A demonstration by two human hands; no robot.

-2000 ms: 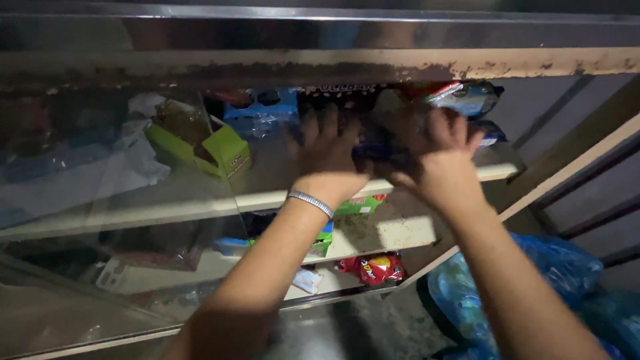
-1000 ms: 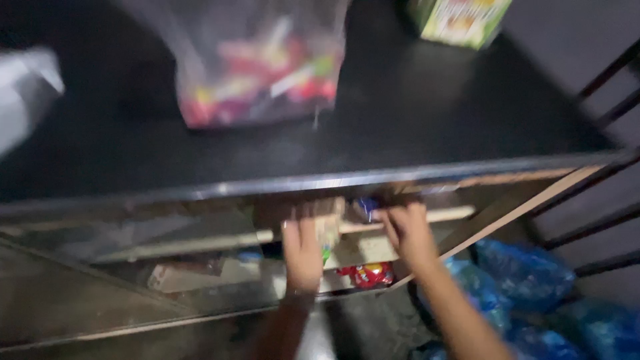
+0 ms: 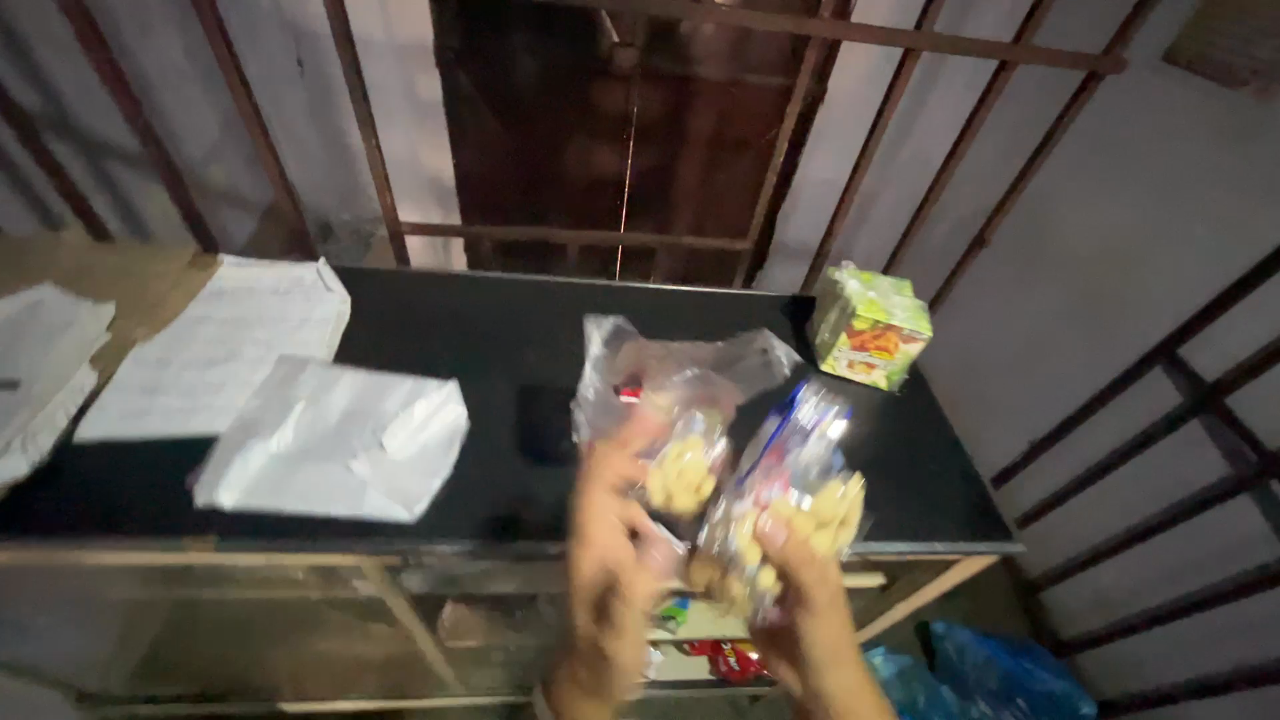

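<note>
My right hand (image 3: 800, 590) is closed on clear plastic bags of pale yellow snacks (image 3: 815, 515), held above the front edge of the black counter (image 3: 480, 330). Beside it on the left, my left hand (image 3: 610, 550) is blurred, with its fingers raised against another small clear bag of yellow snacks (image 3: 683, 475); whether it grips that bag cannot be told. Behind the hands lies a clear plastic bag (image 3: 610, 360) with a small red item showing inside.
White papers (image 3: 240, 330) and a folded white sheet (image 3: 330, 440) lie on the counter's left. A green box (image 3: 872, 325) stands at the back right. Below are shelves with red packets (image 3: 735, 660); blue plastic bags (image 3: 1010, 670) sit on the floor. Metal bars (image 3: 1150, 370) line the right side.
Both hands have come out from the shelves under the counter and are now above its front edge, with bags of yellow snacks. The view has swung up.
</note>
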